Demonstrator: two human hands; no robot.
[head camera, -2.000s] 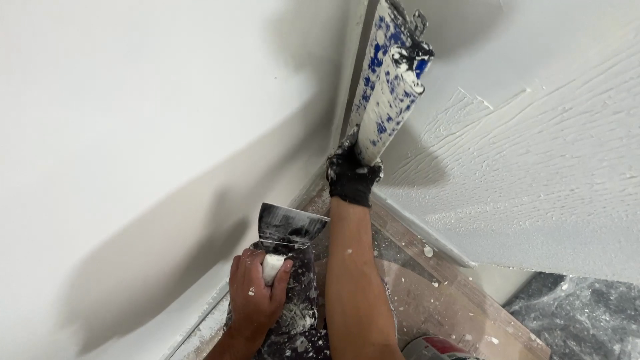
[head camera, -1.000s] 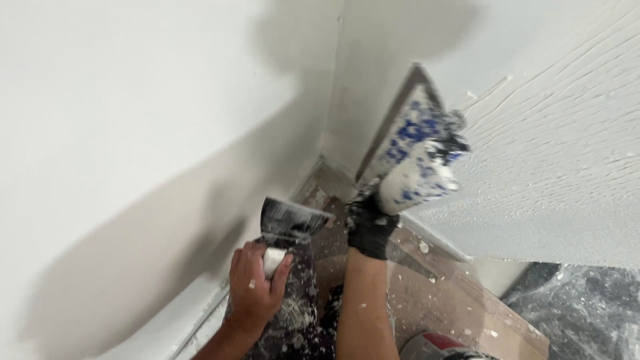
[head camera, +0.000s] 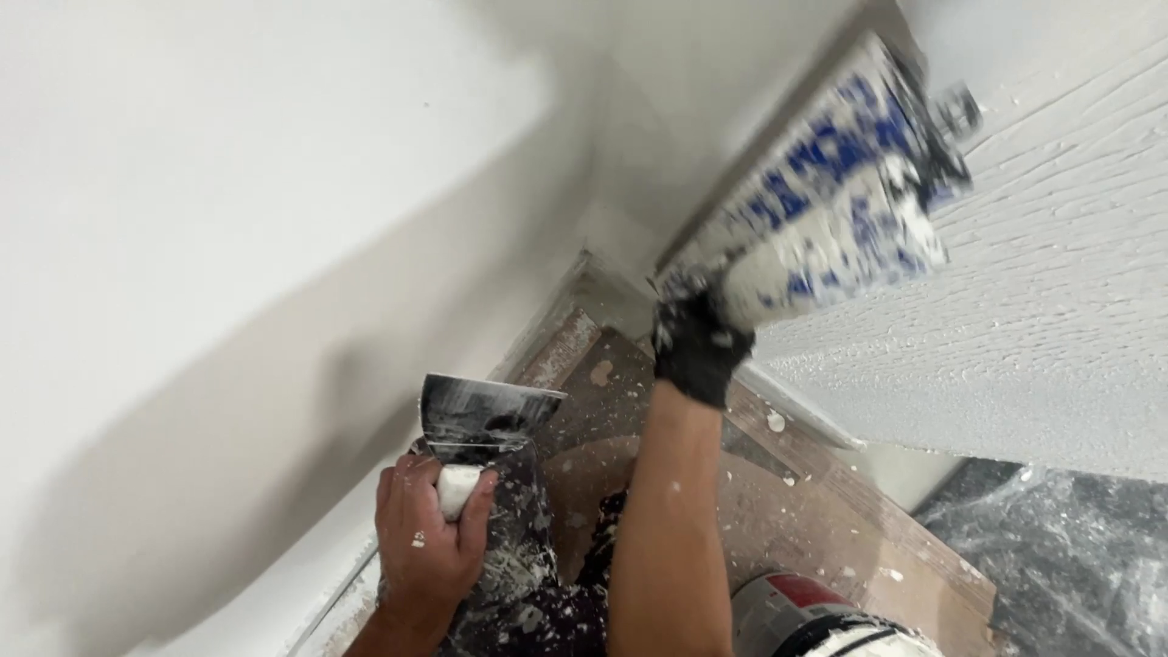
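My right hand (head camera: 698,338), in a black glove smeared with white compound, grips the lower end of a wide drywall skimming blade (head camera: 812,182) with a blue and white spattered body. The blade is tilted up to the right, near the wall corner. Its motion blurs it, and whether its edge touches the wall I cannot tell. My bare left hand (head camera: 429,529) is closed around the white-coated handle of a putty knife (head camera: 488,411), whose broad metal blade points up, low beside the left wall and in front of my spattered trousers.
A smooth white wall (head camera: 228,182) rises on the left. The right wall (head camera: 1004,301) carries ridged wet compound. Below lie a spattered brown floor covering (head camera: 785,511), a bucket (head camera: 794,598) near my right forearm, and plastic sheeting (head camera: 1077,557) at lower right.
My right hand has moved right, away from the corner, and the skimming blade has swung from steep to more slanted. My left hand stays low with the putty knife.
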